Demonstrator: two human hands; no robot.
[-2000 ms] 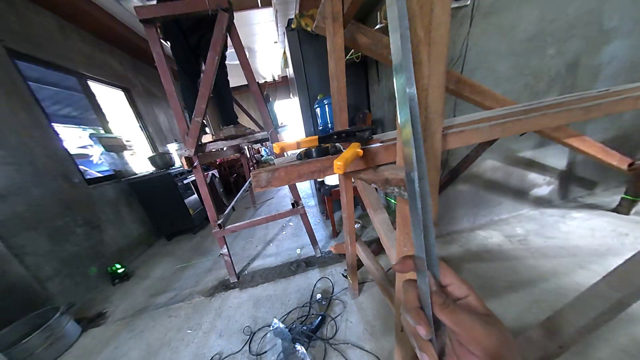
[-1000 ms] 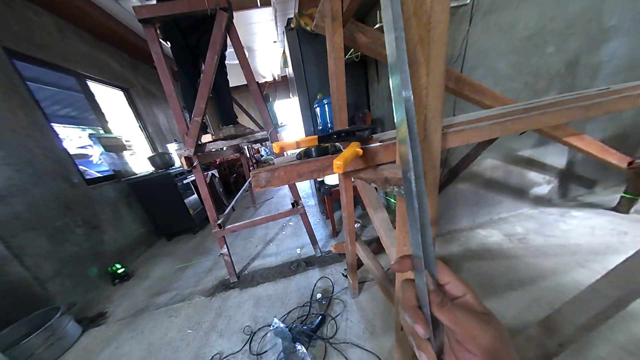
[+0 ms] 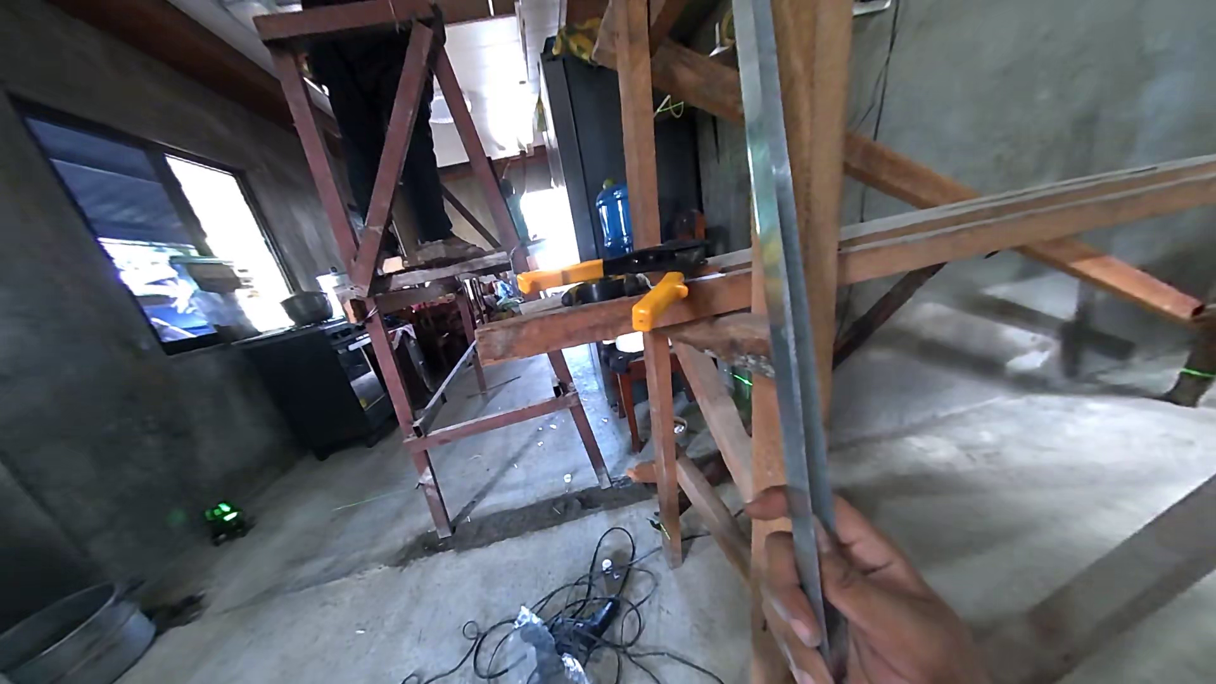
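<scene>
My right hand (image 3: 855,589) is closed around the lower part of a long, thin metal channel (image 3: 784,285), which stands nearly upright and runs out of the top of the view. Behind the channel rises a wooden post (image 3: 812,190) of a timber scaffold. A horizontal timber beam (image 3: 560,328) passes behind the channel. Tools with yellow handles (image 3: 660,301) lie on the beam, left of the channel, next to a dark round object. My left hand is not in view.
On a reddish scaffold (image 3: 385,380) at the left stands a person (image 3: 418,171) in dark trousers. A power tool (image 3: 589,627) and tangled black cable lie on the concrete floor. A green-lit laser level (image 3: 224,518) and a metal tub (image 3: 81,632) are at the lower left. Diagonal braces (image 3: 1092,271) cross at the right.
</scene>
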